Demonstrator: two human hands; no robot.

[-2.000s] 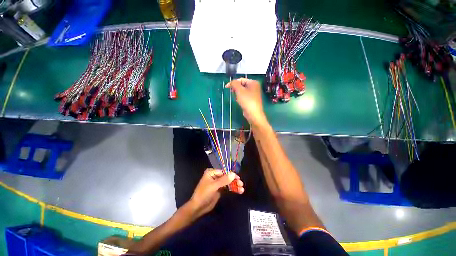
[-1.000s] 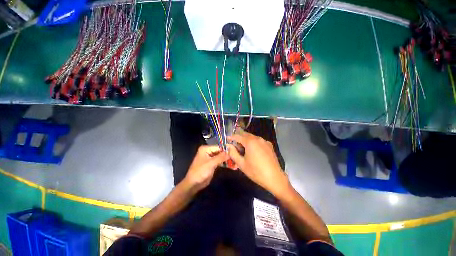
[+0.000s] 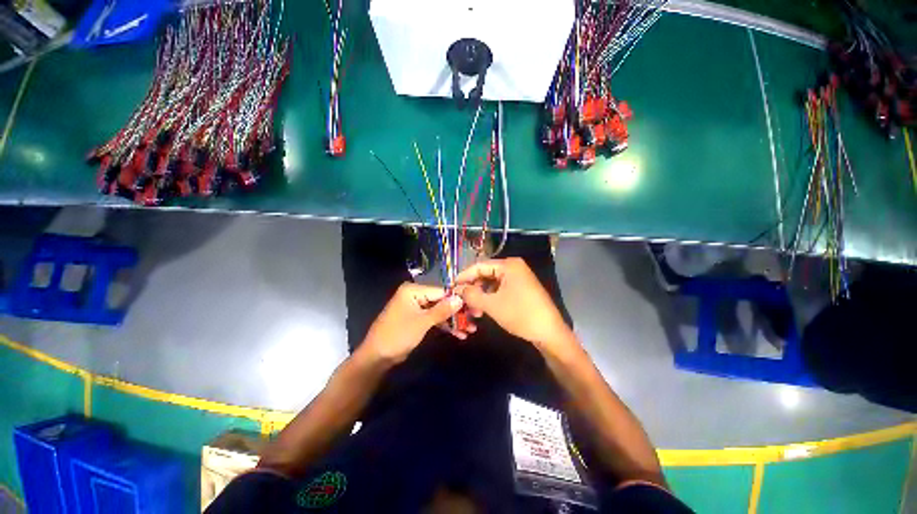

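A wire harness (image 3: pixel 462 320) with a small red connector is held above my lap, its thin multicolour wires fanned up toward the bench. My left hand (image 3: pixel 412 319) grips it at the red connector. My right hand (image 3: pixel 510 299) is beside it, fingertips pinched on the wires just above the connector; fingers partly hide which strands. The white machine (image 3: pixel 422 45) stands at the back centre, with a black pronged head (image 3: pixel 469 62) low on its front. No wire is seen in the prongs.
A large harness pile (image 3: pixel 191 166) lies left, a single harness (image 3: pixel 335 144) left of the machine, a smaller bunch (image 3: pixel 588 129) right of it. Looser harnesses (image 3: pixel 824 161) lie far right. A blue tray (image 3: pixel 121 20) is back left. Blue stools (image 3: pixel 75 281) stand below the bench.
My right hand has come down from the machine's head to the wires at my left hand. My left hand has moved up a little. Some wires now lean differently.
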